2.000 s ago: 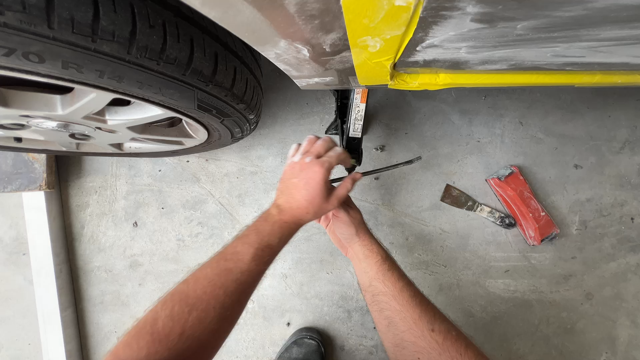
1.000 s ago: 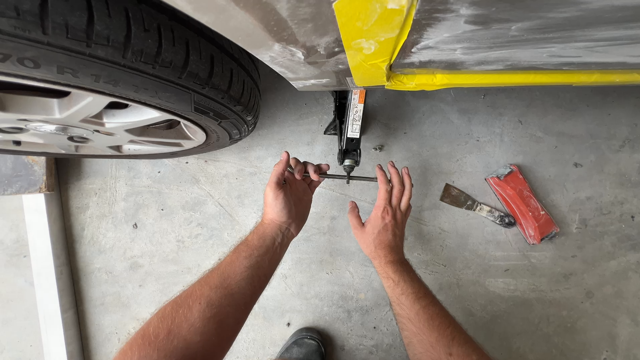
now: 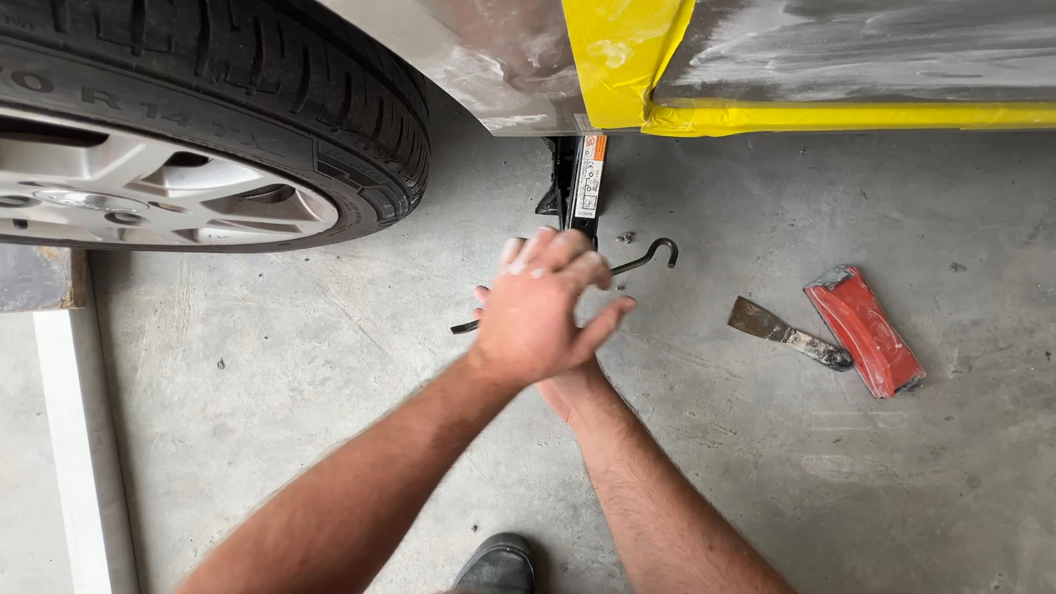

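Note:
A black scissor jack (image 3: 582,190) with a label along its arm stands on the floor under the car's sill. Across its near end lies a dark metal crank rod (image 3: 643,261), its hooked end out to the right and its flat tip to the left. My left hand (image 3: 540,309) is over the middle of the rod, fingers spread and slightly blurred; whether it touches the rod is hidden. Beneath it, crossed under the left, is my right hand (image 3: 569,384), mostly covered, with fingertips showing at the left near the rod.
A car wheel (image 3: 206,157) fills the upper left. Yellow masking tape (image 3: 631,66) edges the sanded body panel (image 3: 858,54). On the concrete at right, a scraper (image 3: 788,332) touches a red sanding block (image 3: 870,334). A white beam (image 3: 78,445) runs down the left; a shoe (image 3: 499,565) shows below.
One second ago my hands were apart at either side of the rod; now they cross, left over right. The rod has turned, and its hooked end now shows at right.

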